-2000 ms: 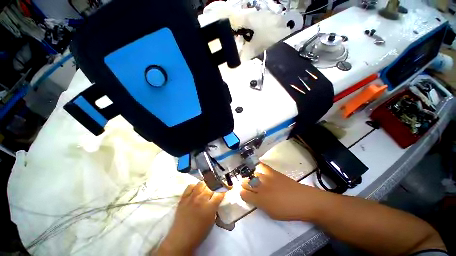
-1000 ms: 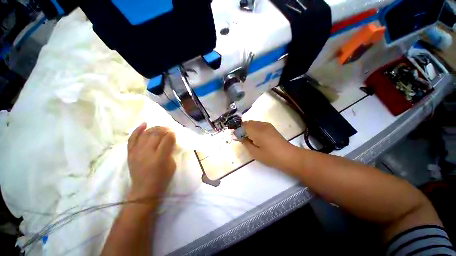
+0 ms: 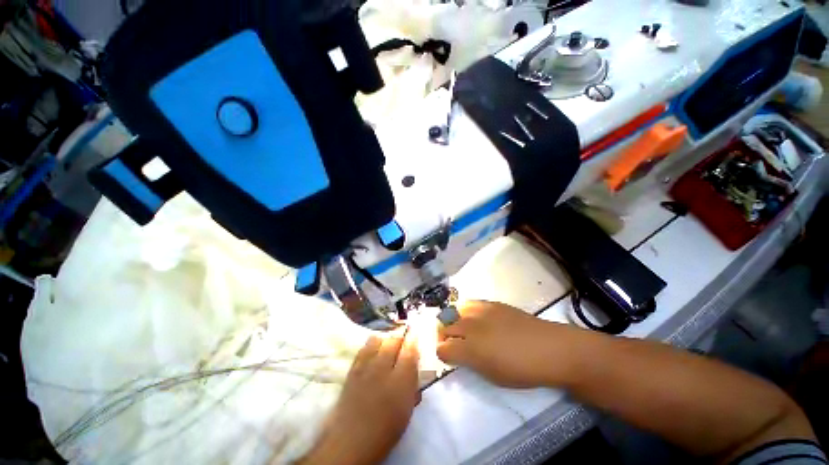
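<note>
Cream-white thin fabric [image 3: 182,309] lies in a large gathered heap on the left of the table and runs to the needle area of the sewing machine [image 3: 454,191]. My left hand [image 3: 377,386] lies on the fabric just left and in front of the presser foot, fingers pointing at it. My right hand [image 3: 495,341] is right of the foot, its fingers bent down at the bright fabric edge. The needle area is glaring and partly hidden, so whether either hand grips the fabric cannot be told. Thin grey strands [image 3: 182,380] cross the fabric.
A black phone holder [image 3: 264,136] with blue centre stands above the needle. A black box [image 3: 604,272] with a cable lies right of my right hand. An orange clip [image 3: 645,156] is on the machine front. A red tray [image 3: 727,204] of metal parts is at the right.
My left hand, apart from the needle at the left one second ago, is back beside the presser foot. My right hand stays by the foot. The camera view has shifted, showing the phone holder fully again.
</note>
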